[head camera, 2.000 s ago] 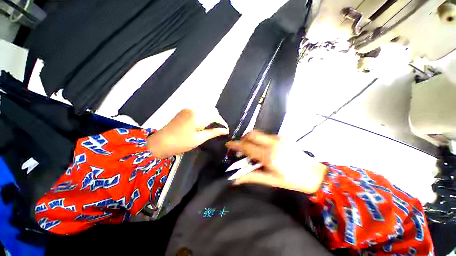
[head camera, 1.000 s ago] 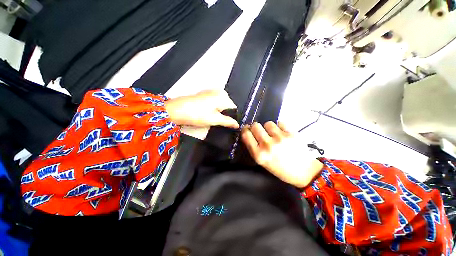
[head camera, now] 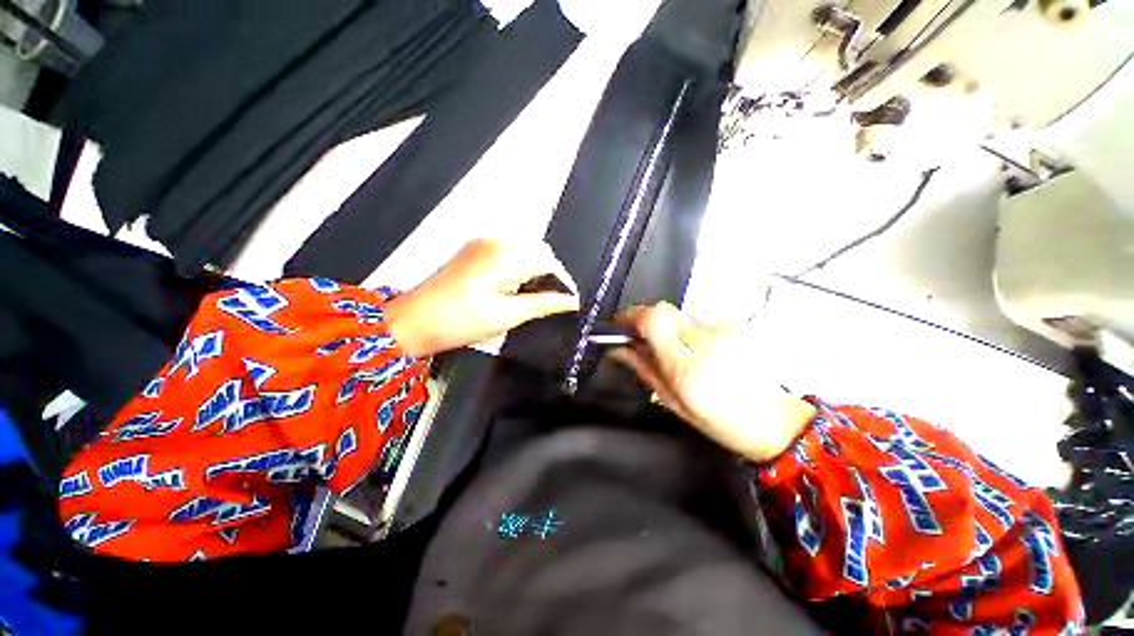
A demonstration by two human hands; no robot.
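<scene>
The black fabric panel (head camera: 640, 199) lies lengthwise in front of me, with a thin silvery zipper (head camera: 632, 211) running down it towards my lap. My left hand (head camera: 473, 301) pinches the panel's left side beside the zipper. My right hand (head camera: 715, 385) is at the zipper's right side, fingers curled. A thin shiny blade-like piece (head camera: 609, 337), seemingly the thread snips, points left from its fingertips across the zipper. The handles are hidden in the hand. The lower end of the panel merges with the dark apron.
Stacked black strips (head camera: 261, 112) fan out at the upper left, with a single black strip (head camera: 435, 162) beside them. The white-cream sewing machine (head camera: 1069, 261) stands at the right. A dark cord (head camera: 877, 230) lies on its bed. A glossy black heap (head camera: 1101, 460) is far right.
Since one second ago, my left hand has shifted slightly down and left. The right fingers have moved a little apart from the left, and the shiny piece now shows at them. The panel has shifted slightly left.
</scene>
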